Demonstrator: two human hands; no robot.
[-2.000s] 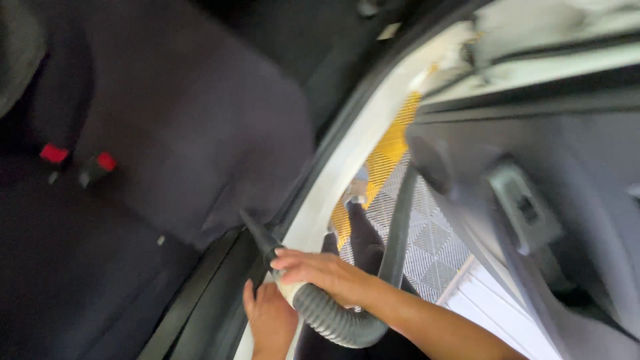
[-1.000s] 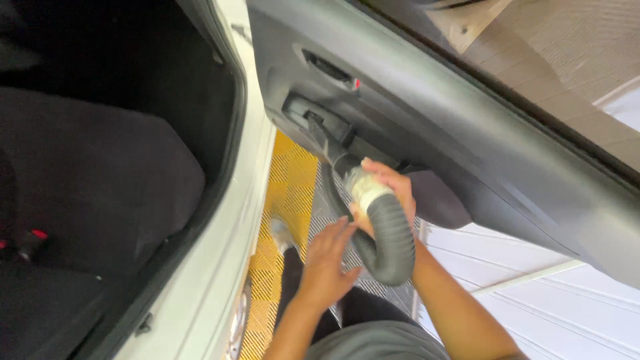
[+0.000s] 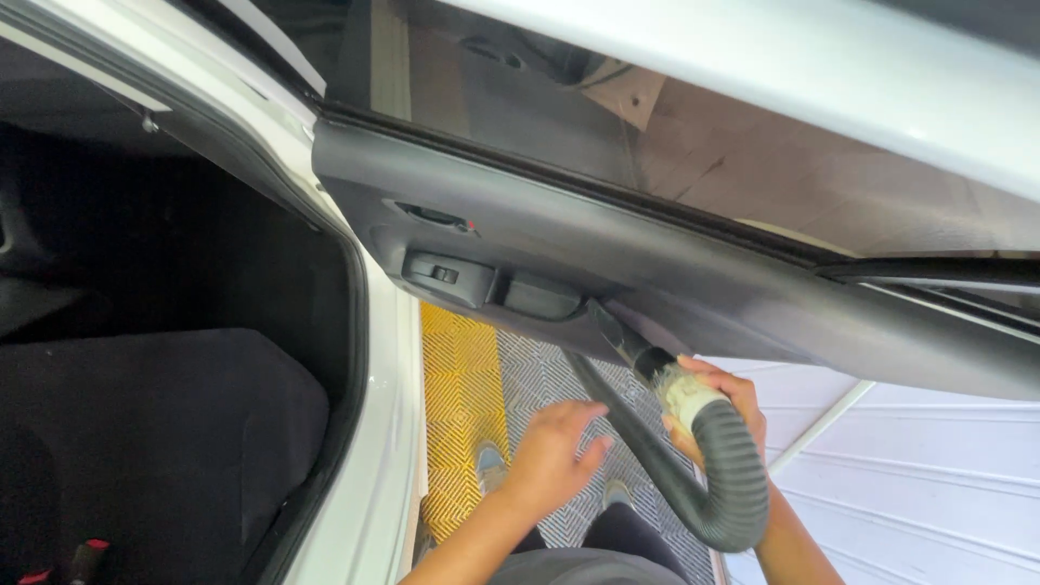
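My right hand [image 3: 723, 398] grips the pale, tape-wrapped cuff [image 3: 686, 394] of a ribbed vacuum hose [image 3: 735, 479]. The black crevice nozzle [image 3: 617, 329] on its end points at the car door's inner panel [image 3: 520, 219], its tip by the front end of the armrest pocket [image 3: 540, 296]. Left of the hose, my left hand [image 3: 561, 451] is held in the air with fingers apart and nothing in it. From the cuff the hose bends down and loops back up under the door.
The window switch [image 3: 444, 275] and inner door handle [image 3: 435, 216] lie left of the nozzle. At left are the white door sill [image 3: 382, 439] and a dark rear seat [image 3: 162, 422] with red buckles. Below is yellow and grey floor grating [image 3: 459, 398]; white panelling [image 3: 894, 463] stands at right.
The nozzle has gone from beside the seat to the door panel, then from the switch area rightward along the armrest. My left hand, near the cuff two seconds ago, is now apart from it. The view has swung toward the door.
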